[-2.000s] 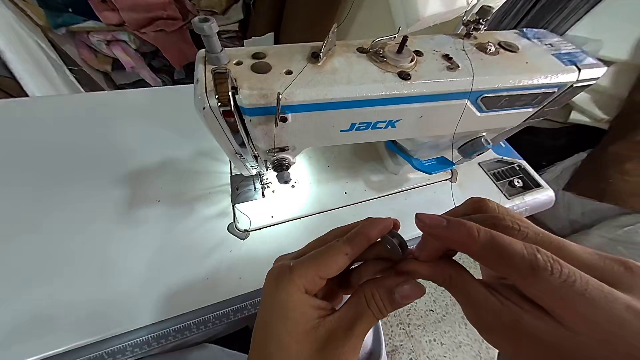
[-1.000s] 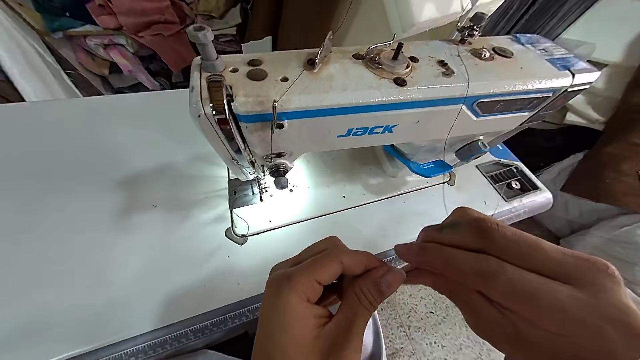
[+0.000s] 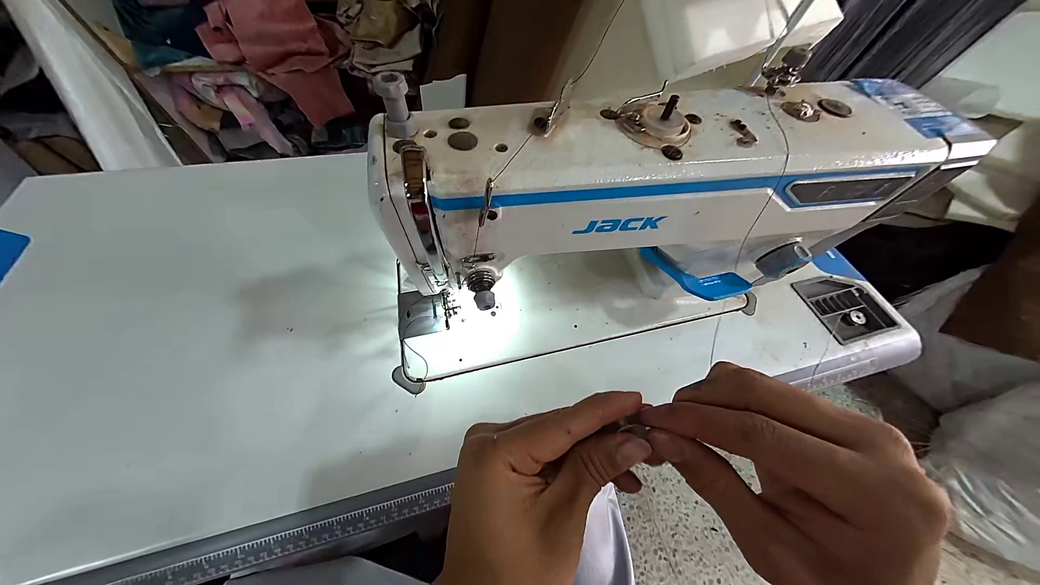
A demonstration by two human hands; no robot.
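In front of a white Jack sewing machine (image 3: 617,195), both hands meet over the table's front edge. My left hand (image 3: 544,479) pinches a small metal part (image 3: 630,426), probably a bobbin or its case, between thumb and forefinger; most of it is hidden. The fingertips of my right hand (image 3: 788,463) are pinched together at the right side of this part. Whether they grip the part or a thread is unclear. Behind and to the left of the hands, the lit needle area (image 3: 451,307) has a loose thread beside it.
The white tabletop (image 3: 187,341) extends left, with a measuring scale (image 3: 325,532) along its front edge. A control panel (image 3: 845,310) lies right of the machine. Piled fabrics (image 3: 276,49) are behind the table, and plastic bags (image 3: 987,463) are at the right.
The small round metal part showed more plainly two seconds ago; the fingers have since closed around it. Both hands remain together in front of the machine.
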